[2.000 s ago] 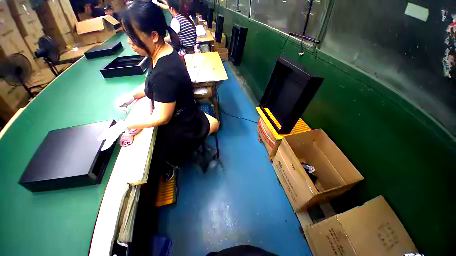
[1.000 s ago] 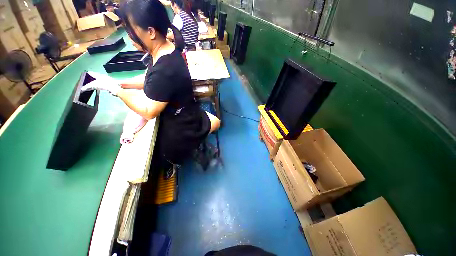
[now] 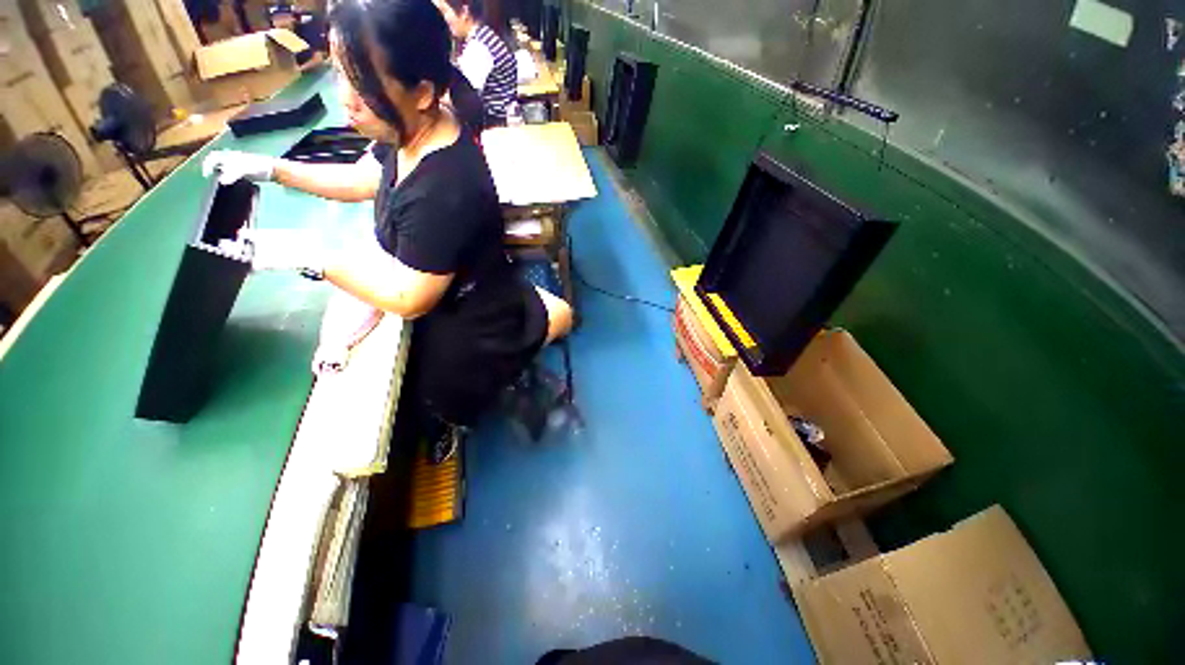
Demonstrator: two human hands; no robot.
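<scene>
Neither of my hands can be made out. Nearest in front, a black housing (image 3: 195,325) stands tilted on end on the green bench top (image 3: 78,520), its hollow end upward. A seated coworker's white-gloved hands hold its upper end. Another black housing (image 3: 795,266) leans at the green wall, over a yellow ridged tray (image 3: 712,312) on a carton, its open side showing. More black housings lie at the far end of the bench (image 3: 276,114).
A seated coworker (image 3: 435,221) in black is at the bench's pale edge (image 3: 293,559). An open carton (image 3: 832,435) and another carton (image 3: 942,598) stand along the wall on the right. Blue floor (image 3: 572,520) runs between. Fans (image 3: 39,175) stand at the left. A dark rounded shape shows at the bottom edge.
The coworker's housing went from lying flat to standing tilted; one gloved hand has since moved to its far upper corner. The housing by the wall has shifted right and slightly down in view.
</scene>
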